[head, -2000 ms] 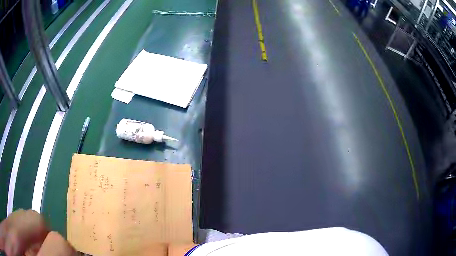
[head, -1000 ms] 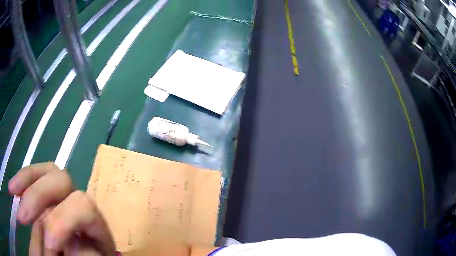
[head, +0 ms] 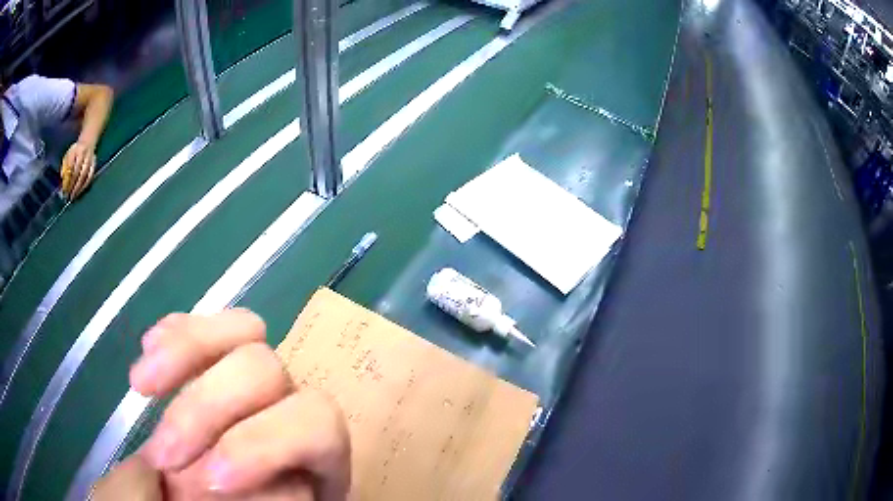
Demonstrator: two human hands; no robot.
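The tan cardboard sheet lies on the green bench with faint handwritten lines. A pen lies just beyond its far left corner, partly out of sight. My right hand, large and slightly blurred at the lower left, is raised in front of the cardboard's left edge and covers part of it. Its fingers are loosely curled together and no object shows in them. My left hand is out of the picture.
A white squeeze bottle lies on the glossy mat, and a white card stack lies beyond it. Metal posts stand by the white rails. A person's hand is across the line. The grey floor is at the right.
The view has swung left, so the bench items sit further right and tilted. My right hand has come further into the picture. A person across the line now shows.
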